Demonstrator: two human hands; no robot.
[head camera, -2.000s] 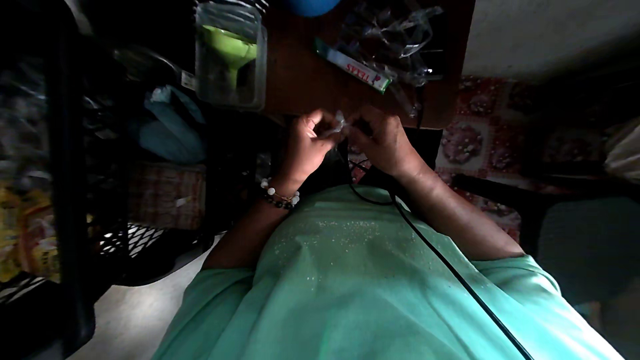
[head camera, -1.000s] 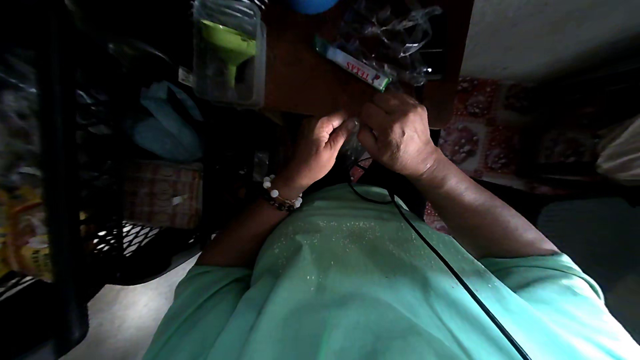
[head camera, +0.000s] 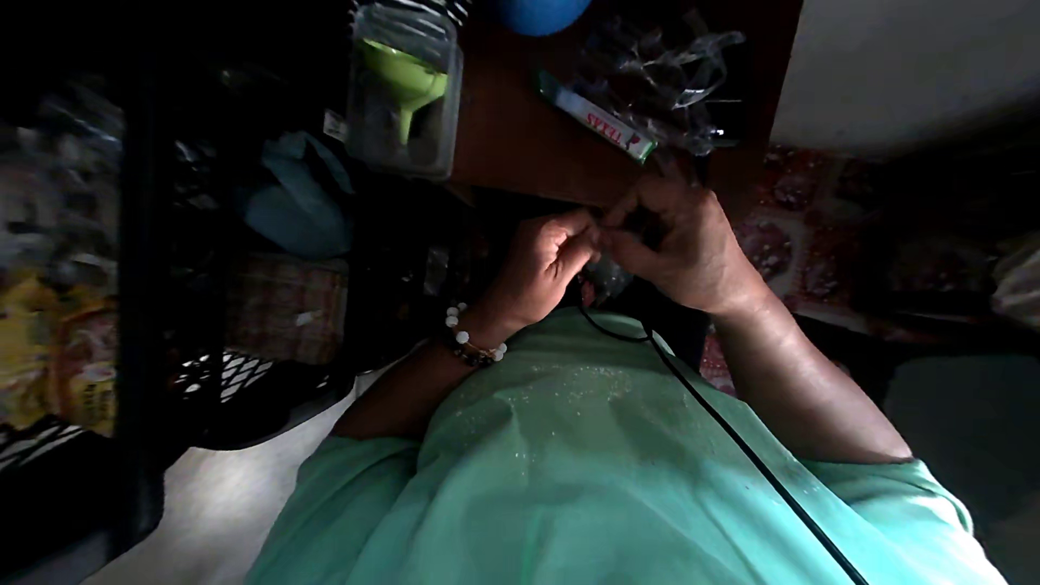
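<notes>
My left hand (head camera: 546, 264), with a beaded bracelet at the wrist, and my right hand (head camera: 686, 240) meet at the fingertips just below the table's edge. Both pinch the top of a small clear plastic bag (head camera: 608, 276), which hangs under the fingers; its contents are too dark to tell. The right thumb and index finger form a loop. Beyond the right hand, on the brown table (head camera: 512, 122), lies a slim white and green packet (head camera: 601, 122) with red print. Crumpled clear plastic bags (head camera: 678, 69) lie beside it.
A clear plastic container (head camera: 406, 154) holding a green funnel (head camera: 410, 81) stands at the table's left, near a blue round object (head camera: 540, 10). Black mesh baskets (head camera: 236, 374) with packets and a blue cloth or bag (head camera: 296, 199) are at left. A black cable (head camera: 747, 455) crosses my green shirt.
Two seconds ago the fingertips were together at a bit of clear plastic; now the small bag shows hanging under them. My right hand has turned and sits a little higher and further right.
</notes>
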